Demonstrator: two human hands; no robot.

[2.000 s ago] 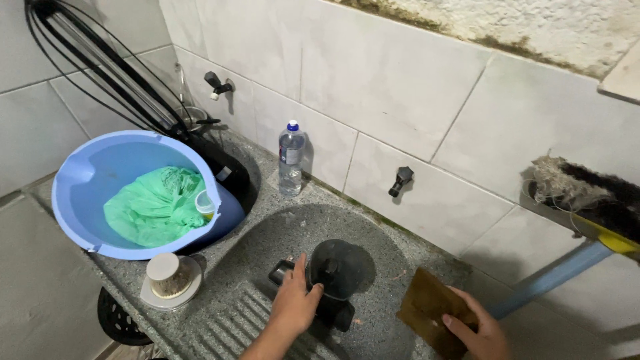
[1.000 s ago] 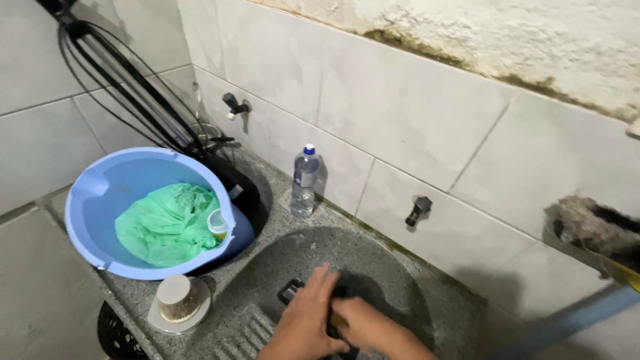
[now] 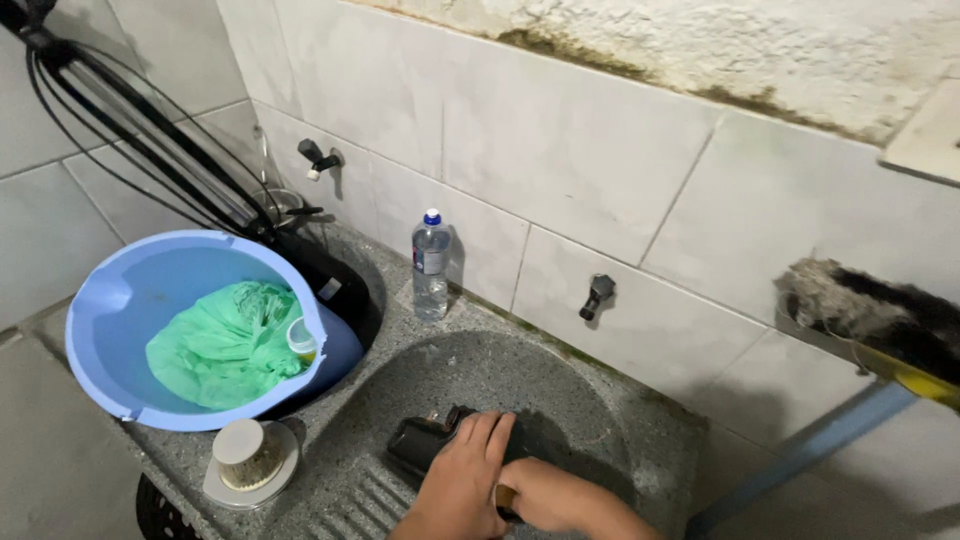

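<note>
In the right basin of a speckled stone laundry sink (image 3: pixel 570 367) lies a black plastic object (image 3: pixel 420 442), its full shape hidden by my hands. My left hand (image 3: pixel 469 480) rests across the black object, fingers together and pointing away. Close against it, my right hand (image 3: pixel 551 495) is curled around a brown piece (image 3: pixel 506 502), of which only a small part shows. Ribbed stone (image 3: pixel 356 502) slopes beside the basin.
A blue bucket (image 3: pixel 105 352) with a green plastic bag (image 3: pixel 225 345) sits at left. Nearby are a white-capped filter (image 3: pixel 251 454), a clear bottle (image 3: pixel 431 274), black taps (image 3: pixel 598 296) (image 3: pixel 319 159), and a broom (image 3: pixel 847 300) at right.
My right hand, earlier apart at the right with a flat brown piece, has moved left to meet my left hand. The dark round container seen in the basin before is now mostly hidden.
</note>
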